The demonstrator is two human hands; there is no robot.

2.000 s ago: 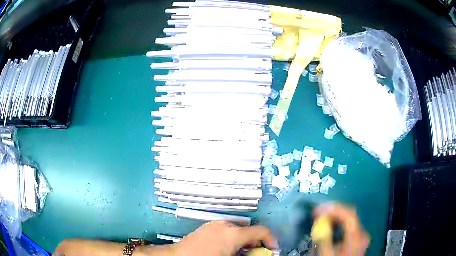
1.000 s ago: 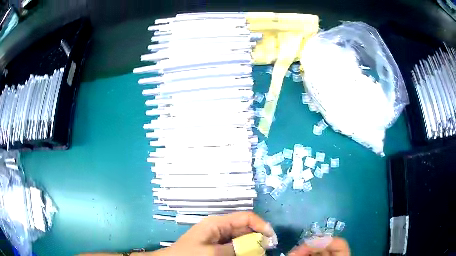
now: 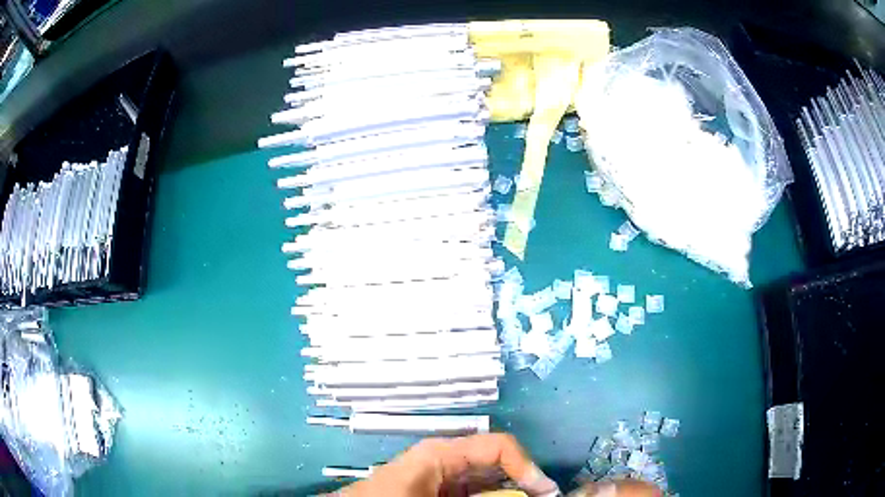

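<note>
Silver-white slide shafts [image 3: 398,243] lie side by side in a tall stack, thinner tips to the left. One shaft [image 3: 419,423] lies just below the stack, and a thin tip [image 3: 347,472] shows beside my left hand. My left hand [image 3: 456,466] is at the bottom edge, thumb and finger together, with a bit of yellow cover showing; what it holds is hidden. My right hand [image 3: 621,488] is mostly cut off by the bottom edge, its fingertips close to the left ones. Clear end caps [image 3: 587,320] lie loose right of the stack, with a smaller pile [image 3: 633,448] above my right hand.
A clear bag of white pieces [image 3: 679,165] lies at the upper right, beside a yellow strip and bundle [image 3: 539,73]. Black trays with silver rods stand at left [image 3: 146,194] and right [image 3: 791,184]. Another black tray [image 3: 784,388] is at lower right. Bagged rods [image 3: 58,408] lie at lower left.
My right hand has dropped from beside the lower cap pile to the bottom edge. My left hand sits lower, and more of the shaft below the stack shows. The view has shifted slightly.
</note>
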